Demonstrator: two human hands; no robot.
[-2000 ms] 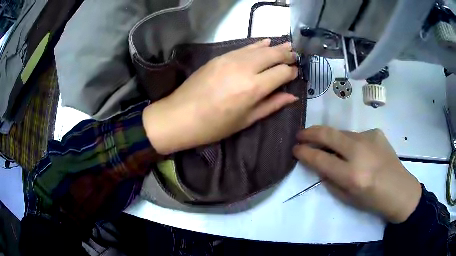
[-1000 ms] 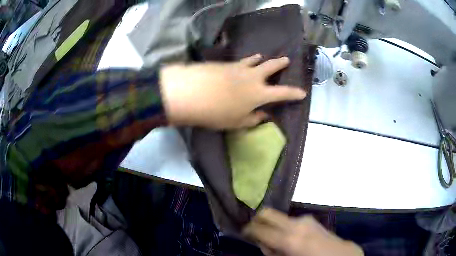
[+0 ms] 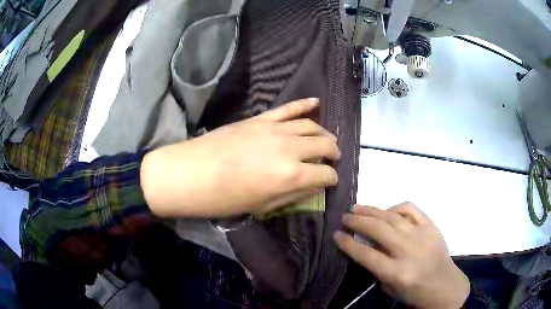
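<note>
The brown panel (image 3: pixel 284 72) runs from the machine head down over the table's front edge, its right edge at the presser foot (image 3: pixel 359 63). My left hand (image 3: pixel 241 166) lies flat on it, fingers spread, partly over the green patch (image 3: pixel 302 206). My right hand (image 3: pixel 399 250) pinches the panel's right edge between thumb and fingers, below the left hand. A thin metal spike (image 3: pixel 361 295) sticks out beneath my right hand. Grey fabric (image 3: pixel 148 96) joins the brown at the left, with a round-edged opening.
The sewing machine head (image 3: pixel 459 18) is at the top right, with a cream tension knob (image 3: pixel 418 66) and a round needle plate (image 3: pixel 373 75). Scissors (image 3: pixel 535 181) lie at the far right. Stacked garment pieces (image 3: pixel 36 66) and plaid fabric (image 3: pixel 51 133) are at the left.
The brown panel has been turned and stretched out along the machine's line. The green patch, uncovered a second ago, is now mostly under my left hand. My right hand has moved up along the edge.
</note>
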